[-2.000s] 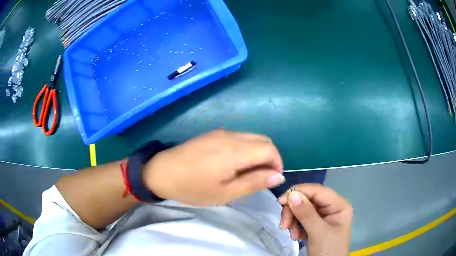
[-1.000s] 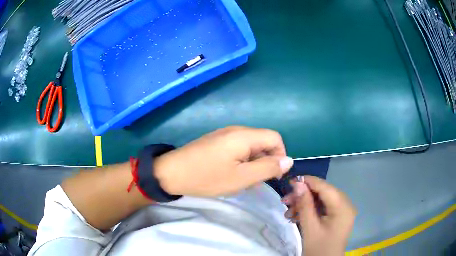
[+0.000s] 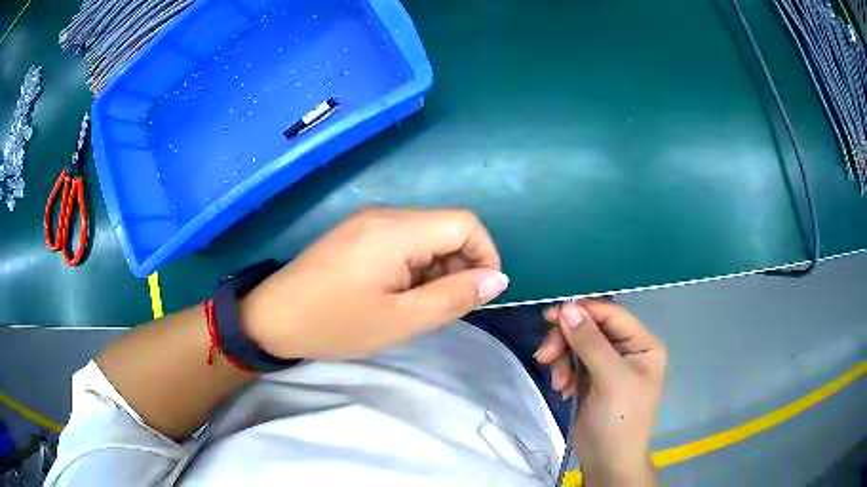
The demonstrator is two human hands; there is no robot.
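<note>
My right hand (image 3: pixel 613 376) pinches the end of a thin grey cable (image 3: pixel 571 428) between thumb and fingertips, just off the table's front edge. The cable hangs down past the palm toward my lap. The fine tip at the fingers is too small to make out. My left hand (image 3: pixel 380 285), with a dark band and red string at the wrist, is to the left of it, over the table edge. Its fingers are curled with the thumb against the forefinger. Whether it holds something small cannot be seen. The two hands are apart.
A blue tray (image 3: pixel 257 181) with pale specks and a black-and-white item (image 3: pixel 312 118) stands left. Orange-handled scissors (image 3: pixel 67 214) and clear pieces (image 3: pixel 17 143) lie left of it. Grey cables (image 3: pixel 124 33) lie behind it, another bundle (image 3: pixel 827 81) far right, near a dark cord (image 3: pixel 791 143).
The view has shifted, so the tray and scissors sit farther left. My left hand has moved left, away from my right hand. More of the grey cable now shows below my right fingers.
</note>
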